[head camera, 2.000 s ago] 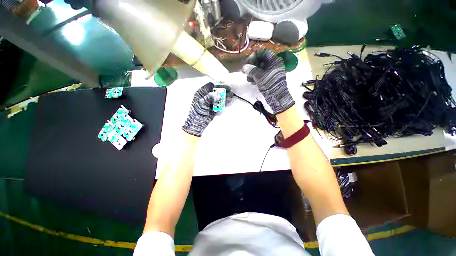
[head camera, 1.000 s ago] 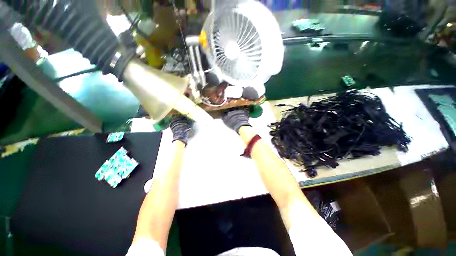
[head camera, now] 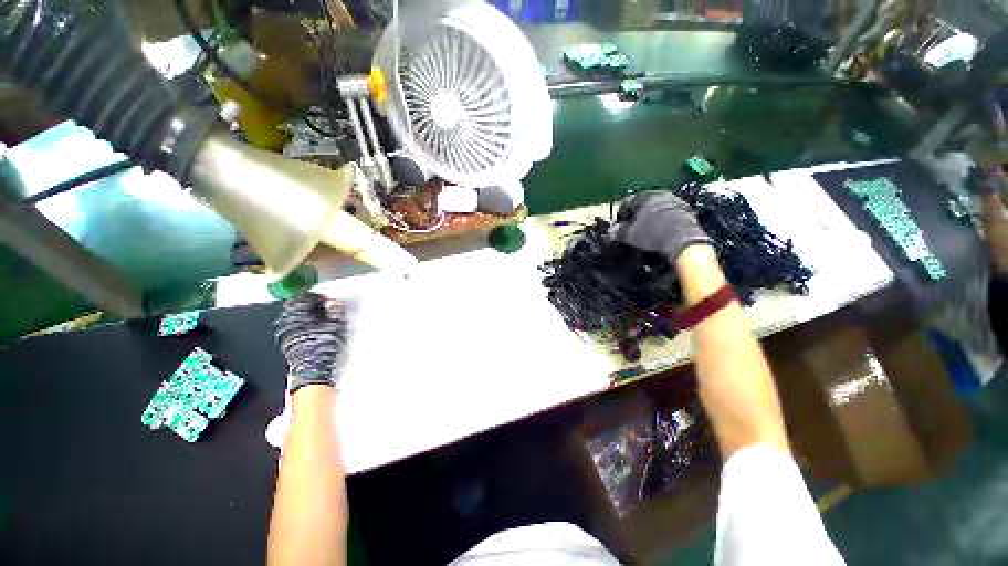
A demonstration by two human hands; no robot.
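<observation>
My left hand [head camera: 313,341], in a grey-black knit glove, is over the left edge of the white work sheet [head camera: 464,354], with its fingers curled. Whether it holds anything is hidden. My right hand [head camera: 660,224], gloved and with a dark red wrist band [head camera: 705,307], reaches onto the top of the black cable pile [head camera: 613,290]. Its fingertips are hidden, so I cannot tell if they grip a cable. Several green-white circuit boards [head camera: 193,396] lie together on the black mat [head camera: 88,442], and another board [head camera: 178,323] lies at its far edge.
The cream fume extractor nozzle [head camera: 271,205] hangs over the sheet's far left. A white fan [head camera: 459,100] stands behind the brown soldering base [head camera: 442,234]. Board panels [head camera: 895,221] lie far right, near another person's arm [head camera: 989,221]. Cardboard boxes [head camera: 873,409] are below right.
My right hand has moved right, from near the soldering base to the cable pile. My left hand has drawn back from the nozzle's spout. The board earlier in it no longer shows. The view has turned right.
</observation>
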